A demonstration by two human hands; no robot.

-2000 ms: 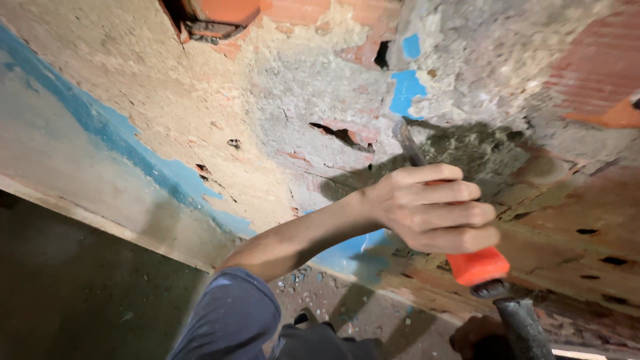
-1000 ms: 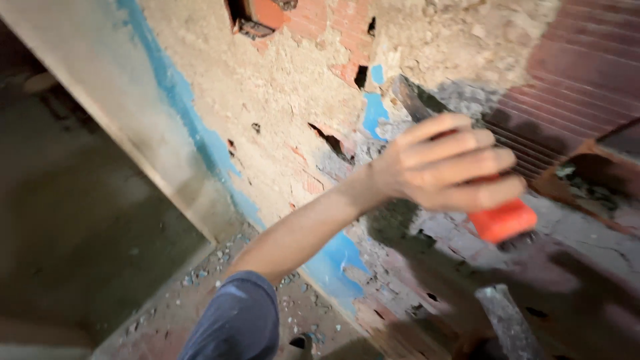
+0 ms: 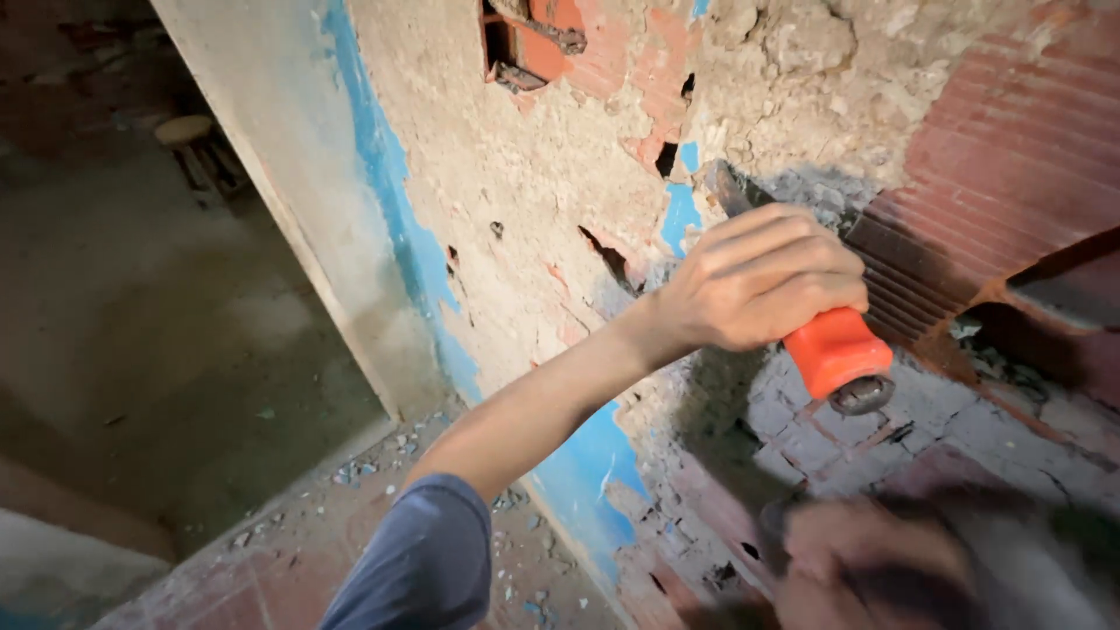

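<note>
My left hand (image 3: 770,280) is closed around the orange handle (image 3: 840,354) of a chisel. The worn metal blade (image 3: 728,188) points up and left against the wall, beside small patches of blue paint (image 3: 681,214). Low on the right, my right hand (image 3: 866,560) is blurred by motion, closed on a blurred grey tool (image 3: 1024,560) that looks like a hammer. It is below the struck end of the chisel and apart from it. Around the blade, the wall (image 3: 525,175) shows rough plaster and ribbed red hollow brick (image 3: 1006,166).
A broken hollow brick (image 3: 556,44) opens at the top, another cavity (image 3: 1032,350) at right. Blue paint (image 3: 381,131) runs down the wall's left part. Plaster crumbs (image 3: 359,472) lie on the floor. A round-topped stool (image 3: 185,131) stands beyond the wall edge at left.
The view has turned strongly. The chisel stays in my left hand, its tip beside the blue patches. The grey tool showed near the bottom edge earlier; my right hand now shows larger and blurred there.
</note>
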